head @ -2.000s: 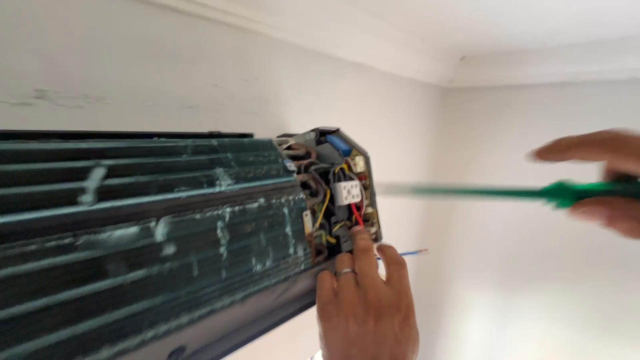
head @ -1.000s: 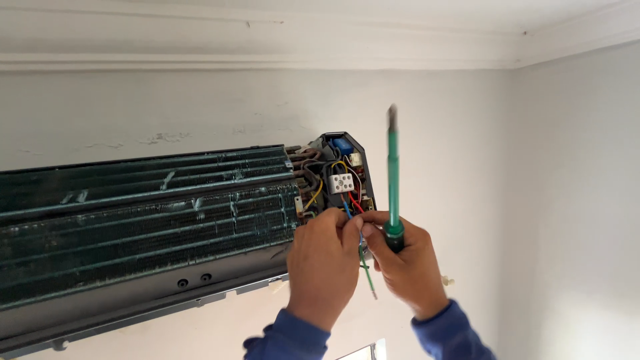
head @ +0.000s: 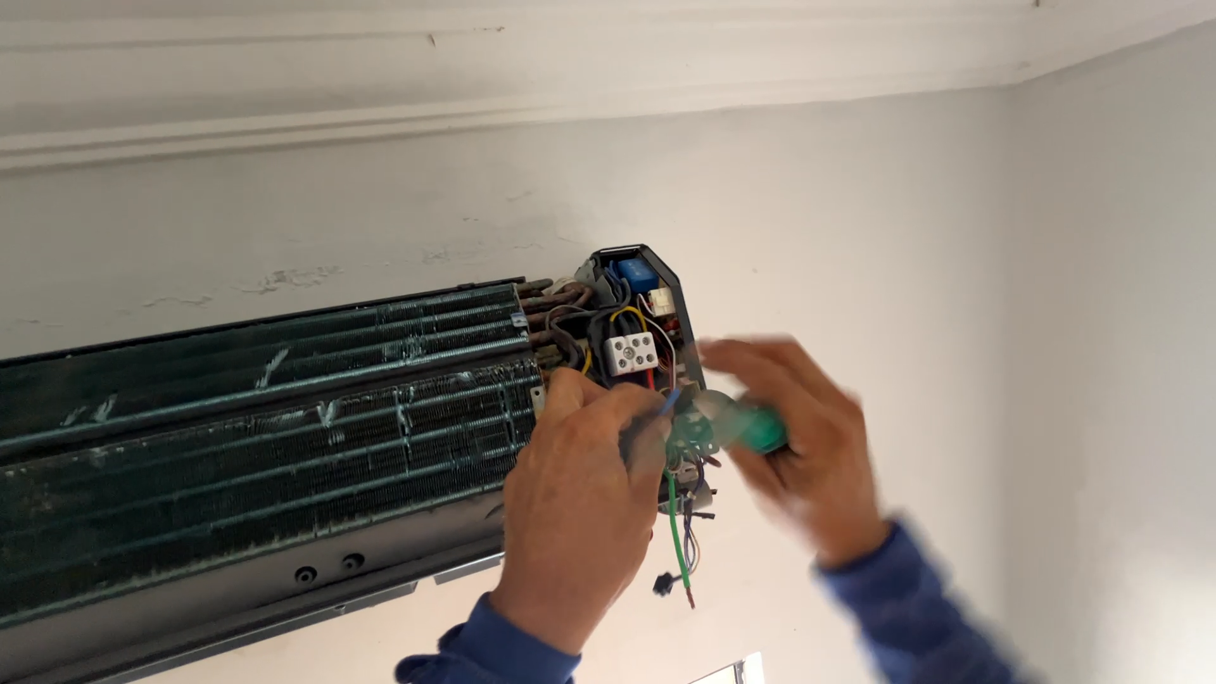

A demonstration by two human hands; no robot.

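My left hand [head: 589,494] is closed at the lower right end of an opened wall air conditioner, its fingertips pinching a blue wire [head: 671,402]. Blurred by motion, my right hand [head: 807,437] holds a green-handled screwdriver [head: 760,427] just right of the electrical compartment; where its tip lies cannot be made out. Above my left fingertips sits a white terminal block [head: 631,352], with a red wire below it and a yellow wire above. A green wire [head: 678,532] with a bare end hangs under the compartment, beside thin wires and a black connector [head: 664,583].
The finned coil [head: 285,408] of the unit stretches left along the wall, with the casing's lower edge [head: 237,594] beneath. Copper pipes [head: 560,299] and a blue component [head: 637,275] lie near the compartment's top. A ceiling moulding [head: 380,119] runs above, and a room corner stands at right.
The screwdriver, upright in my right hand a second ago, is now lowered toward the compartment. My right hand has parted from my left, which stays at the wires.
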